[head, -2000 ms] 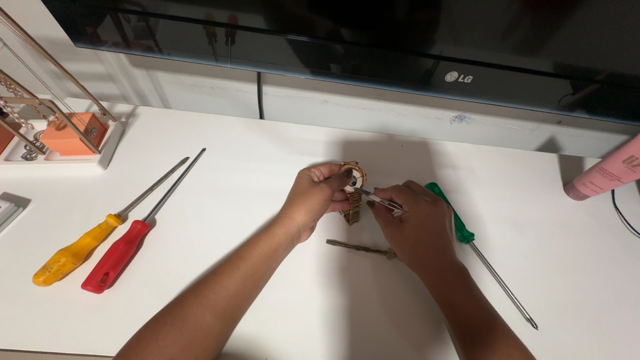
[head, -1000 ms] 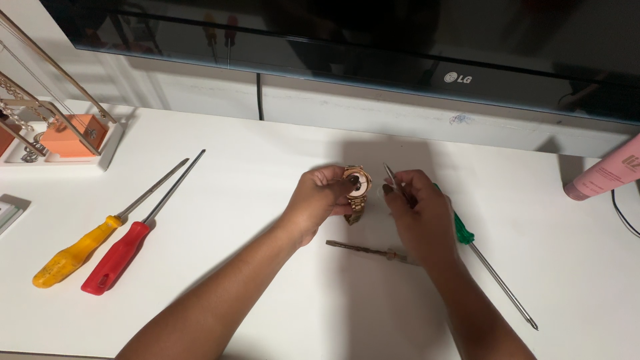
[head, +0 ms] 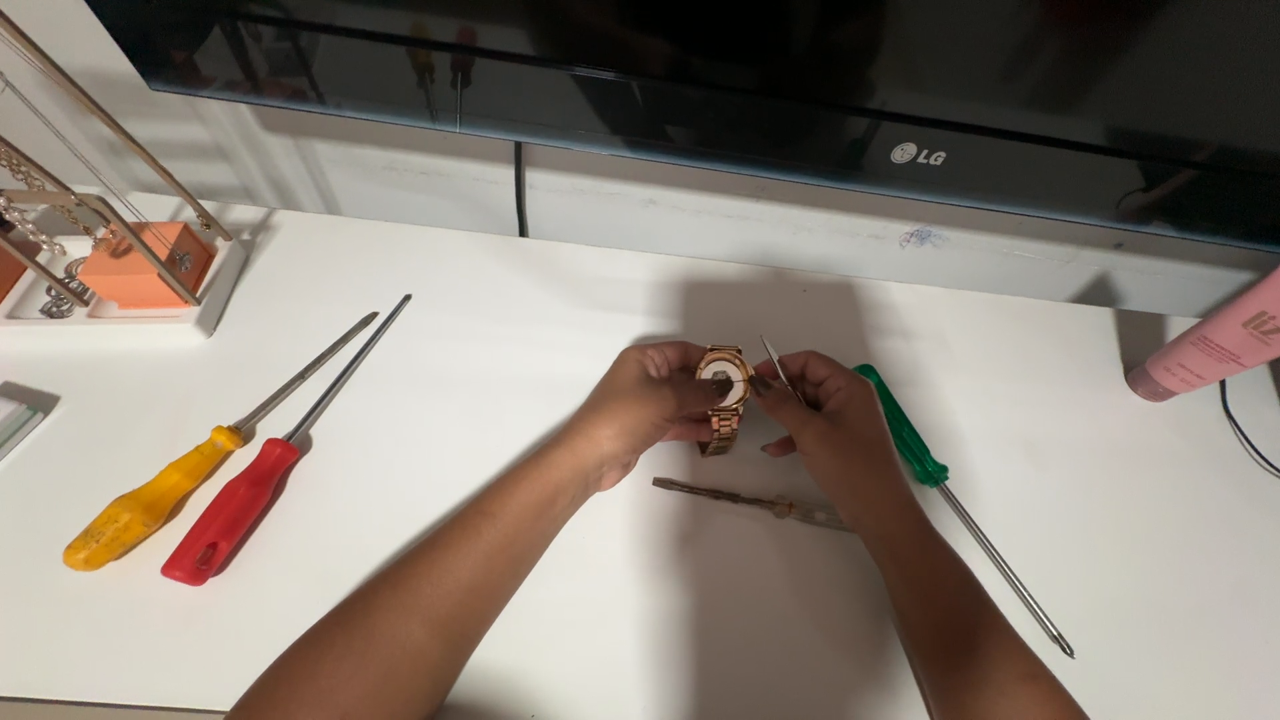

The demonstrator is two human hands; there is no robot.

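Observation:
My left hand [head: 650,400] holds a rose-gold wristwatch [head: 726,425] with a metal band, its thumb over the pale round face or back; which side shows I cannot tell. Close by on the right, my right hand [head: 825,420] grips a thin, pointed metal tool [head: 778,362], its tip up and away from the watch, while the fingertips are at the watch's right edge. Below the hands lies a screwdriver with a dark blade [head: 710,491] and a clear handle, partly under my right wrist. A green-handled screwdriver [head: 905,430] lies just right of my right hand.
A yellow-handled screwdriver [head: 150,500] and a red-handled screwdriver [head: 230,512] lie side by side at the left. Behind them stands a jewellery stand [head: 215,300] with an orange box [head: 140,265]. An LG screen [head: 700,120] spans the back; a pink tube [head: 1215,335] stands at the right.
The pointed tool was over the watch two seconds ago, then moved off to its right. Since one second ago, my right hand has come back against the watch's edge, the tool still in it.

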